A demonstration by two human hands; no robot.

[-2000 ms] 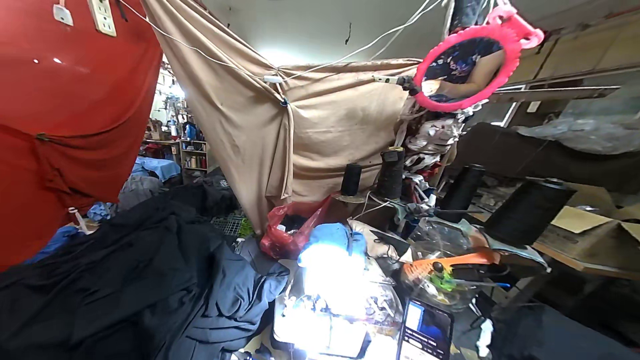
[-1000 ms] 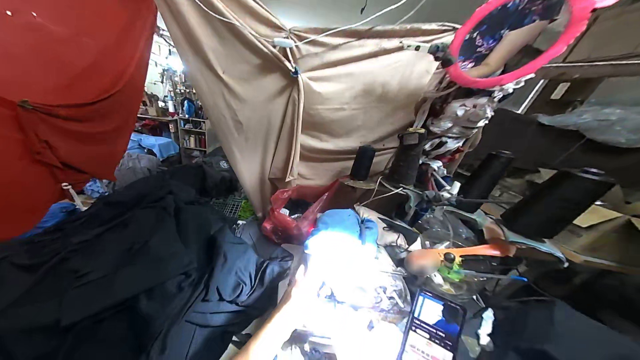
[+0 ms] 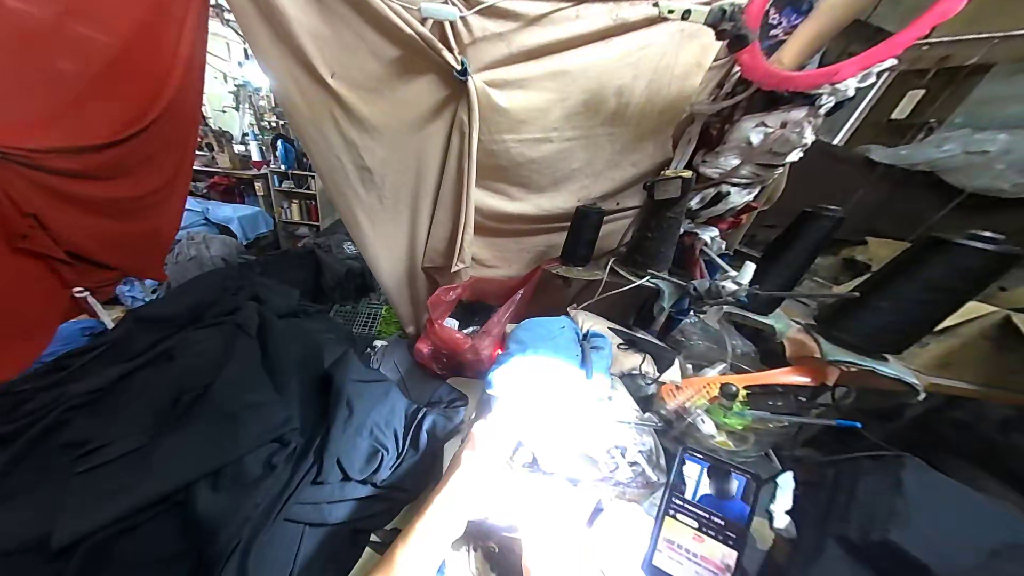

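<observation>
A forearm reaches up from the bottom centre into a strong white glare, and my left hand point(image 3: 488, 436) is washed out there, so its fingers and anything in them cannot be made out. Just beyond the glare lies a blue cloth bundle point(image 3: 548, 340). Around the glare shows a clear plastic bag point(image 3: 636, 456). A lit smartphone point(image 3: 702, 516) leans to the right of it. Black fabric point(image 3: 240, 424) is heaped on the left. My right hand is not seen directly.
A red plastic bag point(image 3: 460, 336) stands behind the work spot. An orange comb point(image 3: 748, 382), a small green item point(image 3: 726, 412) and black thread cones point(image 3: 920, 292) are at the right. A pink-framed mirror point(image 3: 848, 80) hangs above, reflecting part of an arm. Beige cloth point(image 3: 560, 136) hangs behind.
A forearm, absent two seconds ago, has come in from the bottom and reaches into the glare. The view has tilted downward, and the mirror sits higher in it.
</observation>
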